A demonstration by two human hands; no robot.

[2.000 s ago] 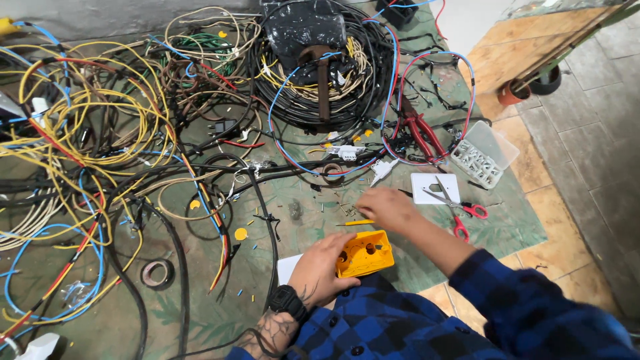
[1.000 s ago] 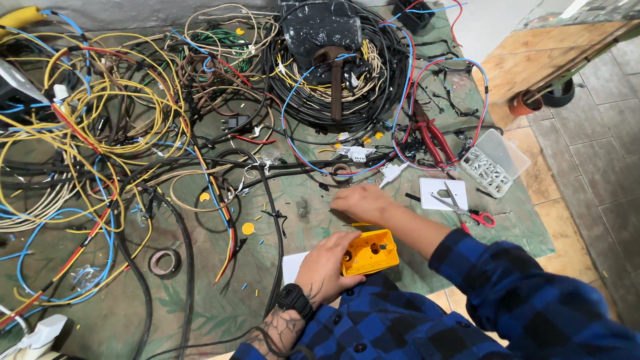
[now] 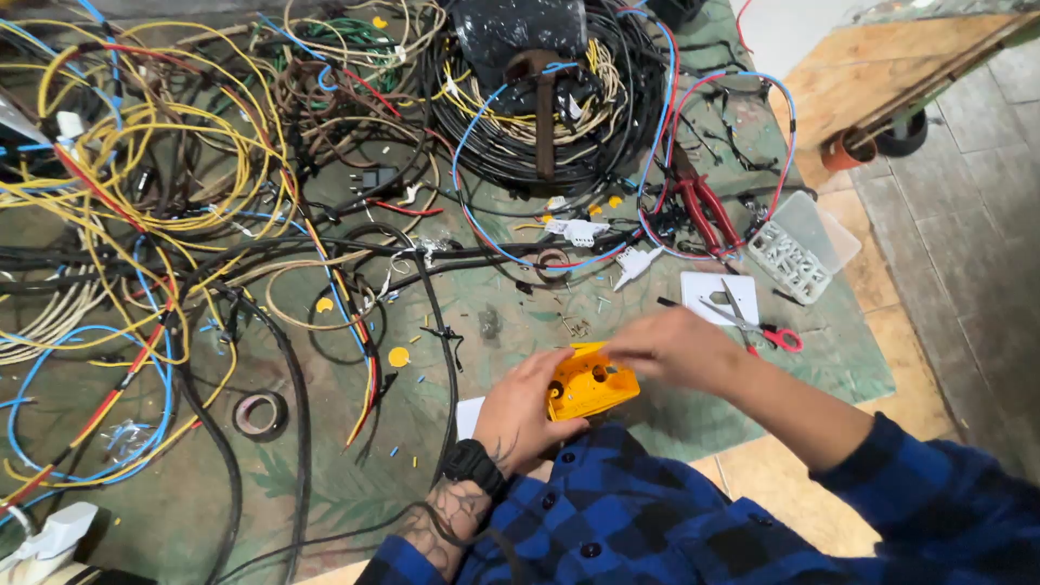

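A yellow plastic electrical box (image 3: 600, 393) is tilted near the table's front edge, its open side toward me. My left hand (image 3: 524, 406) grips its left end, thumb along the lower edge. At the box's upper right corner is my right hand (image 3: 674, 349), fingers bent and pointing left; whether they pinch something small cannot be seen. Small screws (image 3: 575, 327) lie scattered just beyond the box. A white cover plate (image 3: 700, 290) rests to the right with red-handled scissors (image 3: 768, 331) partly across it. Part of another white piece (image 3: 469, 418) shows left of my left hand.
Tangled yellow, blue and black wires (image 3: 187, 154) cover the left side. A black cable coil (image 3: 496, 154) sits at the back. Red-handled pliers (image 3: 705, 213), a clear compartment box of clips (image 3: 792, 253) and a roll of tape (image 3: 260, 415) also lie on the table.
My right hand has come from the small screws beyond the box to the box's upper right corner. My left hand still holds the box.
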